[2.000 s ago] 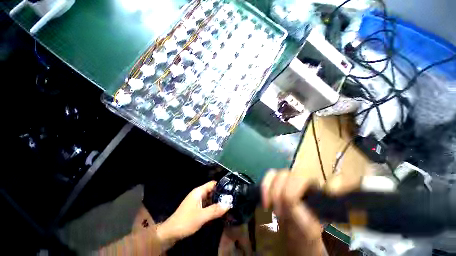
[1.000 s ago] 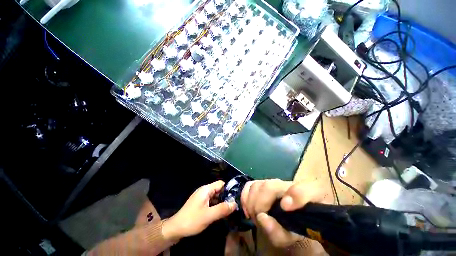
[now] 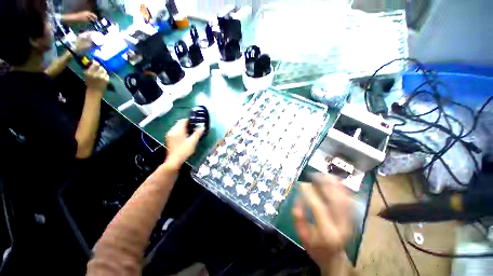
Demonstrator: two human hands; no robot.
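Observation:
My left hand (image 3: 181,141) holds a glossy black camera housing (image 3: 199,122) by its near side, over or on the green bench left of the motor tray. My right hand (image 3: 324,218) is blurred, near the bench's front edge below the screw feeder. It looks empty, with fingers bent and apart. The black electric screwdriver (image 3: 427,211) is at the right, apart from my hand, its tip pointing left. Whether it hangs or lies is unclear. The clear blister tray (image 3: 240,205) holds rows of silver motors with thin coloured wires.
The grey-white screw feeder (image 3: 365,132) stands right of the tray. Several white bases (image 3: 258,81) with black heads stand behind. Clear empty trays (image 3: 330,38) are at the back. Tangled black cords, a blue tray (image 3: 443,89) and cardboard (image 3: 400,245) are right. A person (image 3: 46,118) works at left.
The view has swung left and up. My left hand has carried the housing from the lap to the bench. My right hand has let go of the screwdriver and moved away from the housing.

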